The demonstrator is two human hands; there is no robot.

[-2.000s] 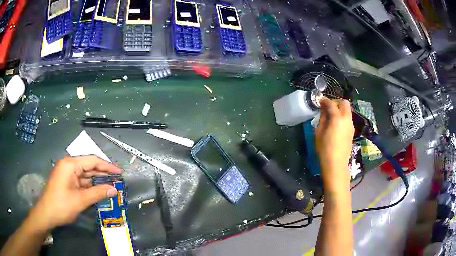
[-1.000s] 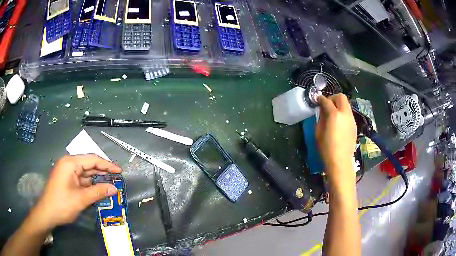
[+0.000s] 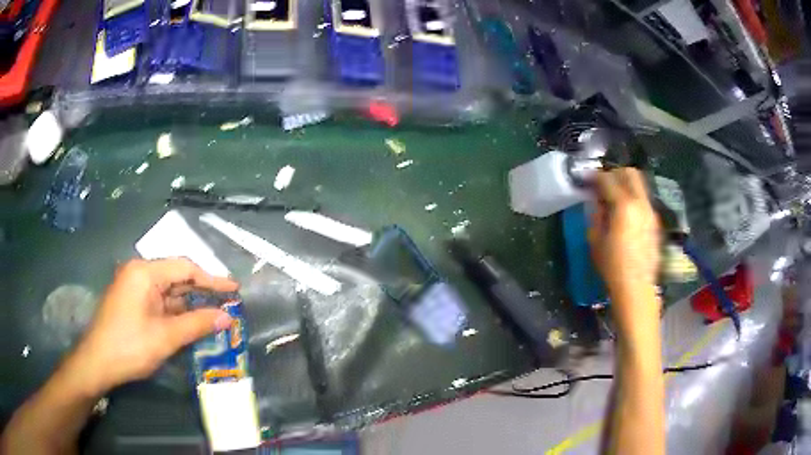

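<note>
My left hand (image 3: 147, 324) is at the lower left, thumb and fingers closed on the top end of a keypad phone body with circuit board (image 3: 222, 348). An orange flex strip joins the board to the white-backed, yellow-edged display module (image 3: 229, 414) below it. My right hand (image 3: 625, 233) is at the right, blurred, with its fingertips at the metal top of a white translucent bottle (image 3: 541, 184). The bottle is tilted. Whether the fingertips hold anything small is hidden by blur.
Pen (image 3: 240, 201), tweezers (image 3: 271, 254), white strip (image 3: 329, 227), front housing (image 3: 407, 267) and dark-handled tool (image 3: 507, 302) lie mid-mat. A tray (image 3: 204, 96) of keypad phones is behind. A fan (image 3: 582, 129) stands behind the bottle. A cable hangs at right.
The whole view has shifted and blurred, so bench things appear further right. My left hand keeps its grip on the phone body. My right hand is still at the bottle's top.
</note>
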